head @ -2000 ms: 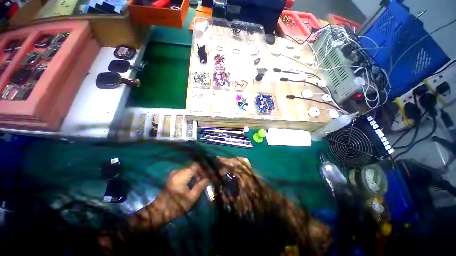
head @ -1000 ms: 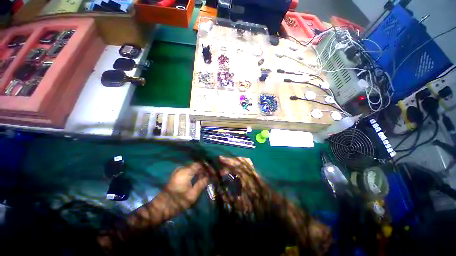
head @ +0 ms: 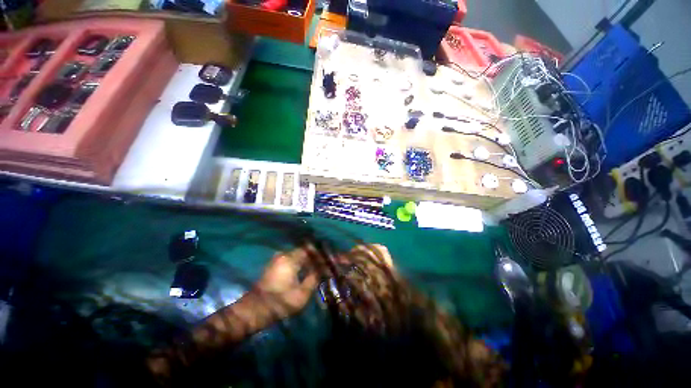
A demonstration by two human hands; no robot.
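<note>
My left hand (head: 284, 284) reaches in from the lower left over the green mat (head: 447, 265), fingers bent around a small dark device. My right hand (head: 371, 280) is close beside it, holding the same dark device (head: 337, 288), which shows a bright metallic edge. Dark hair strands hang in front of both hands and hide much of the grip. Two black square screen modules, an upper one (head: 183, 246) and a lower one (head: 189, 281), lie left of my hands, each with a small white label.
Behind the hands are a compartment organizer (head: 261, 186), thin tools (head: 354, 210), a green bottle (head: 406, 211) and a white block (head: 450, 217). Farther back stand a wooden parts board (head: 394, 183), foam tray (head: 125, 98) and green bin (head: 261, 114). A fan (head: 540, 236) is at right.
The whole view has shifted, so the bench items sit farther right in the picture. The hands stay together on the device, and its bright edge shows at a slightly different angle.
</note>
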